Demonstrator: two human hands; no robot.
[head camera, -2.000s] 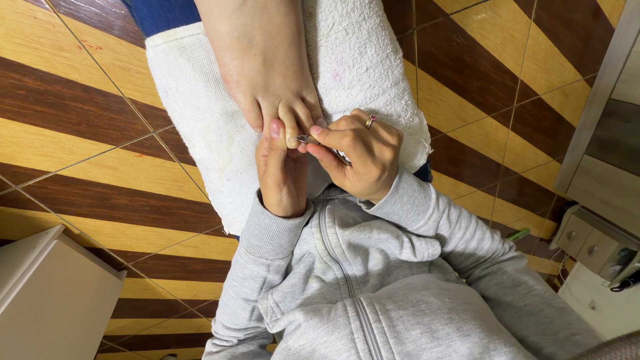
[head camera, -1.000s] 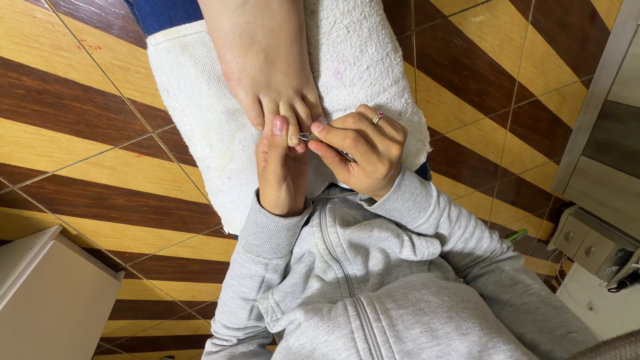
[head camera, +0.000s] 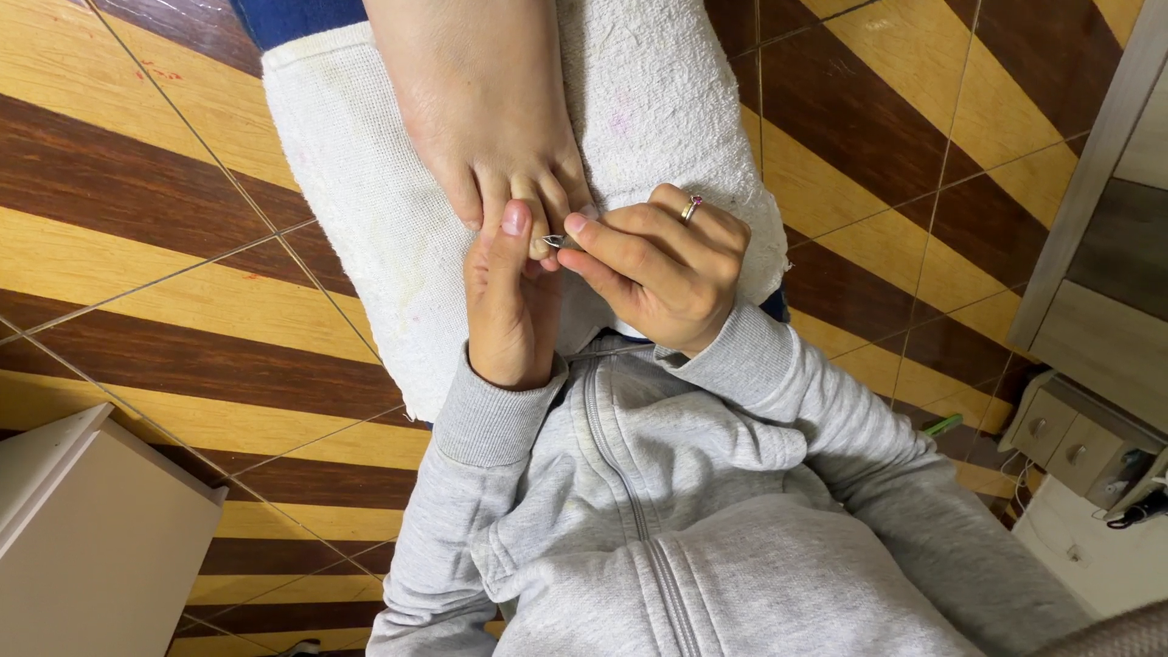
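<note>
Another person's bare foot (head camera: 497, 100) rests on a white terry towel (head camera: 338, 164). My left hand (head camera: 514, 301) grips one of its middle toes, thumb on top and fingertips showing beneath. In my right hand (head camera: 662, 265) is a small metal nipper (head camera: 553, 241), pinched between thumb and forefinger, its tips at the nail of that toe. Most of the tool's handle is hidden by my fingers. A ring with a pink stone (head camera: 692, 209) is on a finger of my right hand.
Blue fabric (head camera: 297, 18) shows under the towel. A pale cabinet (head camera: 109, 538) stands at lower left on the striped tiled floor (head camera: 164, 338). To the right are a wood-panelled unit (head camera: 1104, 310), small drawers (head camera: 1058, 438), white cables and a green object (head camera: 943, 425) on the floor.
Both hands stay at the toe. The fingers of my right hand have shifted slightly around the metal tool.
</note>
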